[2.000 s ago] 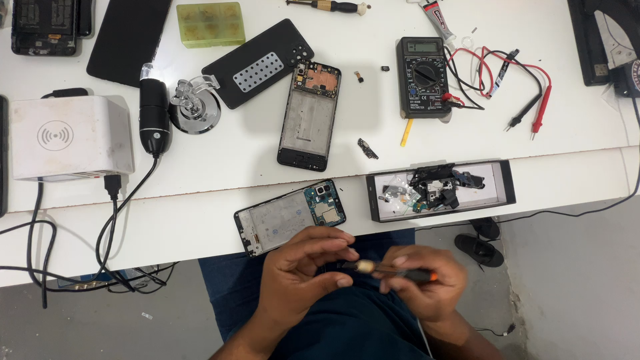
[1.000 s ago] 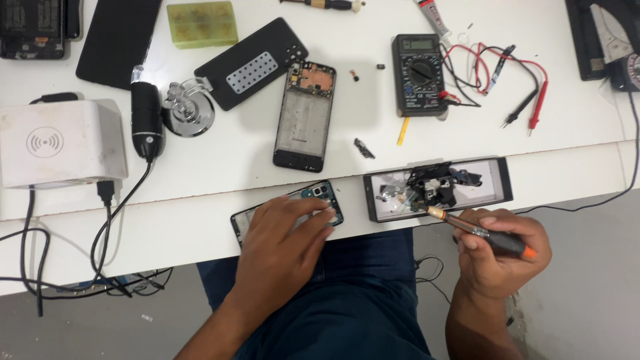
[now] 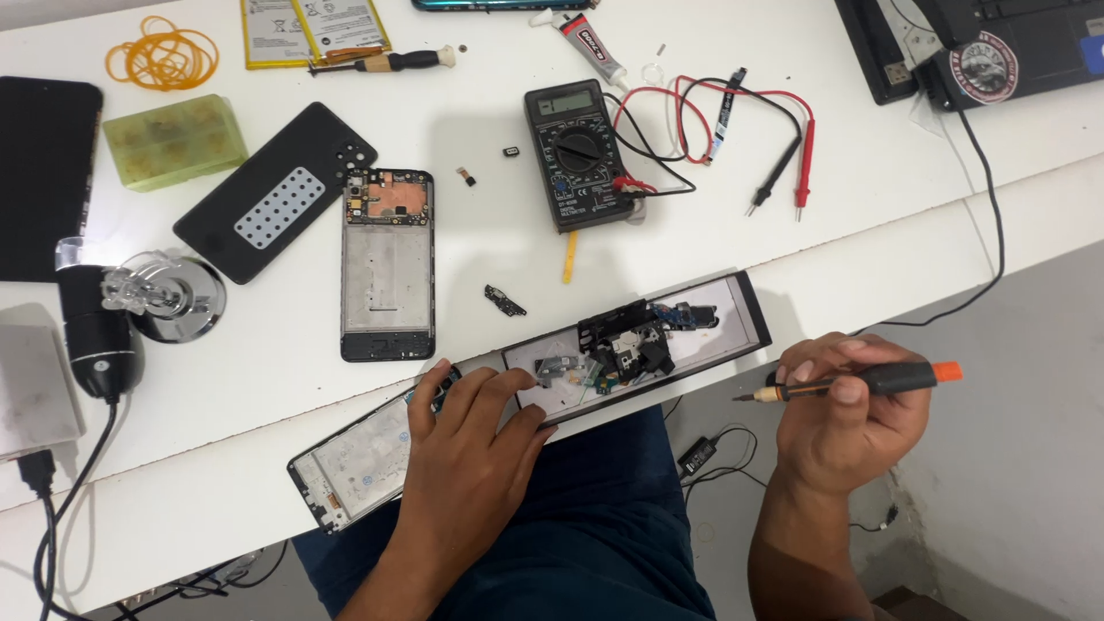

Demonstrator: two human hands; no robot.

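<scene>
My left hand [image 3: 474,440] spreads over the upper end of an opened phone frame [image 3: 362,466] at the table's front edge, its fingertips at the left end of a shallow box [image 3: 733,302]. Whether it grips anything is hidden. Small phone parts [image 3: 634,345] lie in that box. Right of the box, my right hand [image 3: 849,414] holds a precision screwdriver [image 3: 893,378] with a black handle and orange end, tip pointing left. A second phone frame [image 3: 388,276] with copper-coloured film lies farther back, and a small black circuit board [image 3: 504,300] rests to its right.
A digital multimeter [image 3: 576,155] with red and black probes lies behind the box. At left are a black back cover [image 3: 276,194], a green plastic case [image 3: 175,142] and a digital microscope [image 3: 97,332] beside its stand. A laptop [image 3: 1026,52] occupies the back right.
My left hand has moved from above my lap onto the phone frame, then to the box's left end. My right hand has moved right with the screwdriver, away from the box. The box now sits more tilted.
</scene>
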